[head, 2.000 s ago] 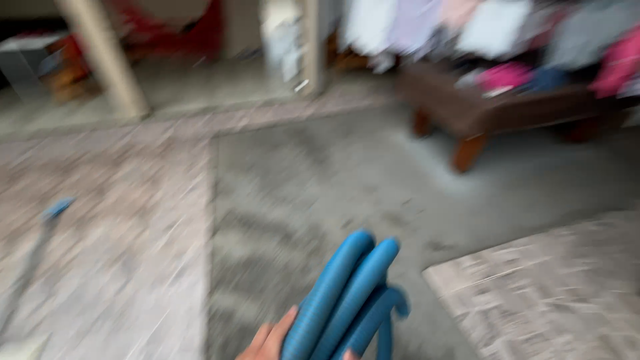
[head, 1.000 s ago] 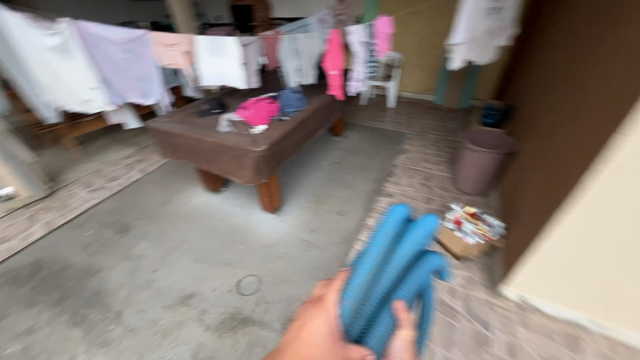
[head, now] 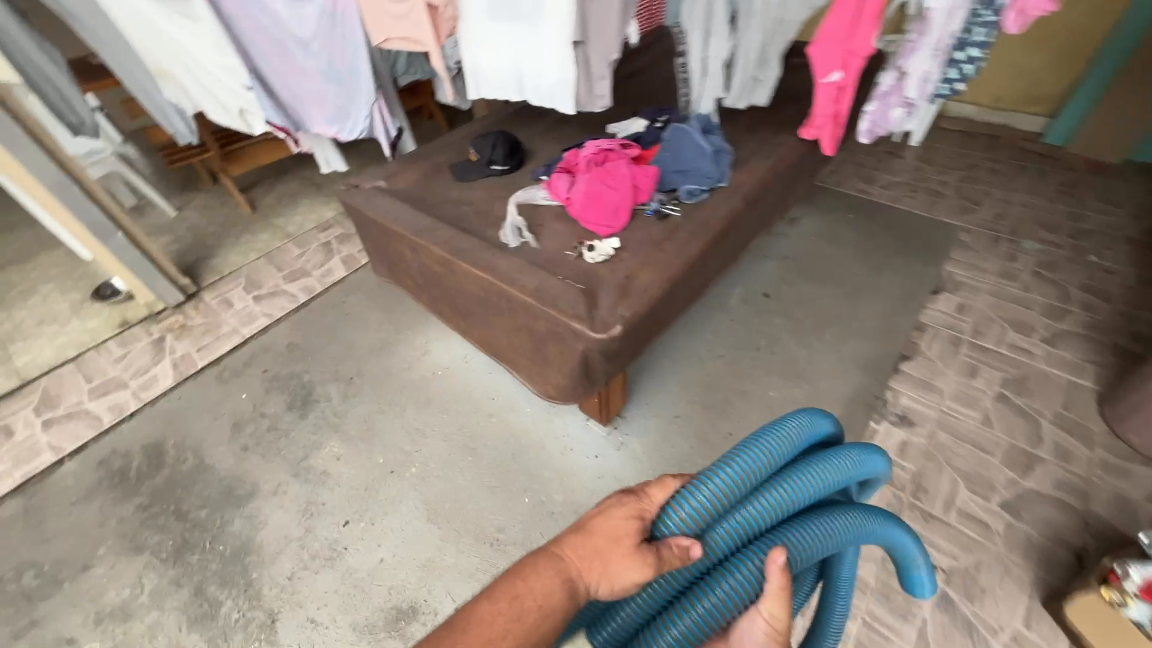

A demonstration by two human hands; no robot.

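Observation:
A blue ribbed plastic hose [head: 783, 477], coiled in several loops, fills the lower right of the head view. My left hand [head: 625, 540] grips the loops from the left, its thumb lying across them. Below and to the right, my right hand [head: 760, 607] holds the coil with the thumb raised against it; its other fingers are hidden by the hose. One smooth hose end bends downward at the right. The lower part of the coil runs out of the frame.
A table with a brown cover [head: 486, 297] bears a dark cap [head: 490, 155] and a pink garment [head: 605, 184]. Laundry [head: 517, 54] hangs above it. A cardboard box [head: 1102, 616] and part of a brown bin [head: 1129, 409] are at the right. White chair [head: 126, 153] stands upper left.
The view has swung right, then closer to the covered table. Both hands still hold the coiled hose. Two seconds ago, a blue-ended pole showed on the tiles at the left.

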